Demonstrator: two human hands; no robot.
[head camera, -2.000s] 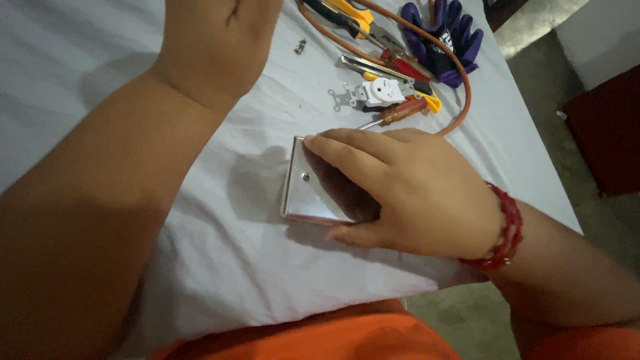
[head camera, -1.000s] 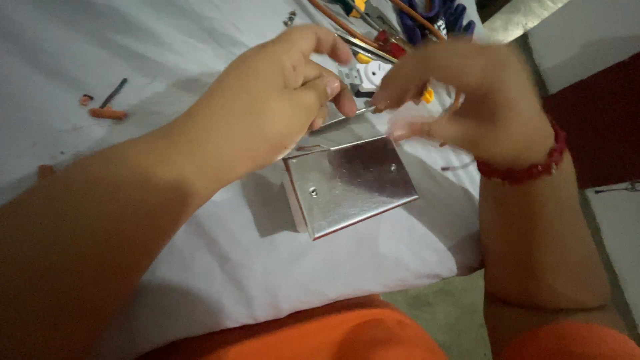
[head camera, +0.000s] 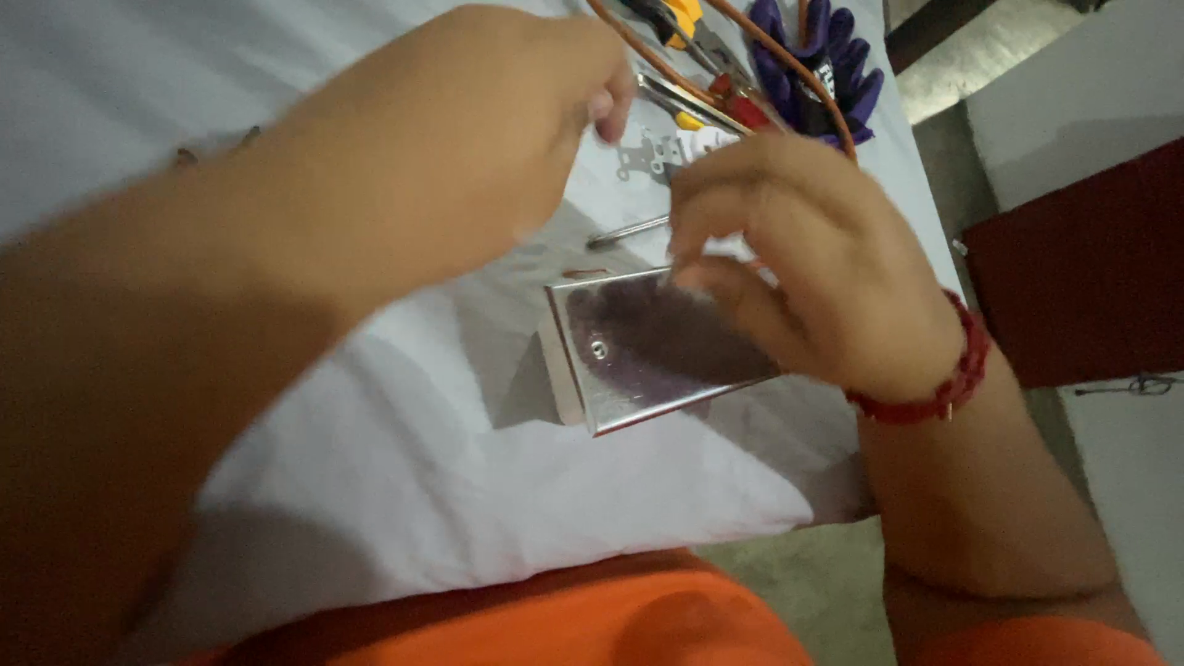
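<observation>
A shiny metal cover plate (head camera: 647, 361) tops a pale electrical box (head camera: 561, 370) on the white cloth, with a screw (head camera: 598, 350) near its left end. My right hand (head camera: 795, 259) is over the plate's right part, thumb and index finger close together; blur hides whether something small is between them. My left hand (head camera: 536, 120) hangs above and left of the box with fingers curled, their tips mostly hidden. Between the hands lies a screwdriver's metal shaft (head camera: 629, 231). Beyond it, a white receptacle (head camera: 708, 141) with metal mounting tabs (head camera: 645, 155) is partly covered by my right hand.
Pliers with yellow and black handles (head camera: 680, 18), a red-handled tool (head camera: 745, 106), an orange cable (head camera: 777, 51) and purple-black work gloves (head camera: 819, 79) lie at the far edge of the cloth. A dark red object (head camera: 1082, 268) stands beyond the right edge.
My right hand was resting on the plate two seconds ago, then was raised beyond it, and is now over its right part. My left hand has moved away from the box since one second ago.
</observation>
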